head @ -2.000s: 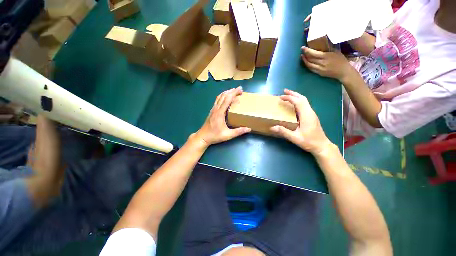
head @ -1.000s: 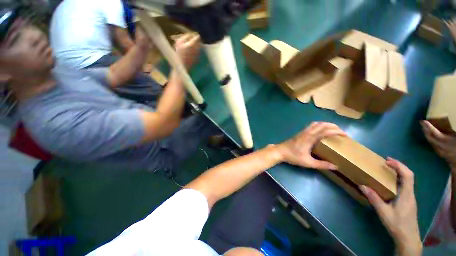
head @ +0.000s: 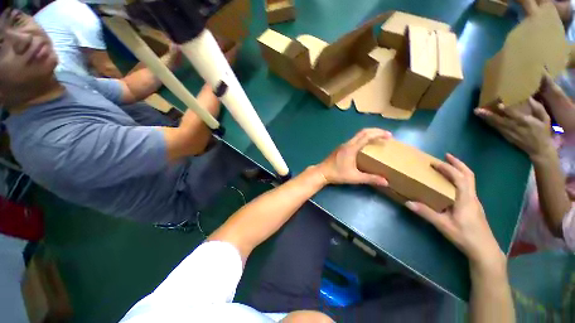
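A small brown carton (head: 406, 171) lies on the green worktable in front of me, its lid down. A thin dark gap shows under the lid's edge on the side facing me. My left hand (head: 356, 161) grips its left end, with the thumb on the near side and the fingers over the top. My right hand (head: 451, 195) grips its right end, with the thumb at the near lower edge and the fingers on the far side. The carton's far side and underside are hidden.
Open and closed boxes (head: 435, 63) stand on a flat box blank (head: 381, 94) beyond my carton. Cream poles (head: 236, 104) with black joints cross at left. A person in grey (head: 107, 151) sits at left. Another person's hands (head: 526, 126) hold an open box (head: 520, 60) at right.
The view has swung left. Since one second ago the dark gap under the carton's lid has narrowed. The neighbour at right now holds an open box more fully in view. Both my hands remain on the carton.
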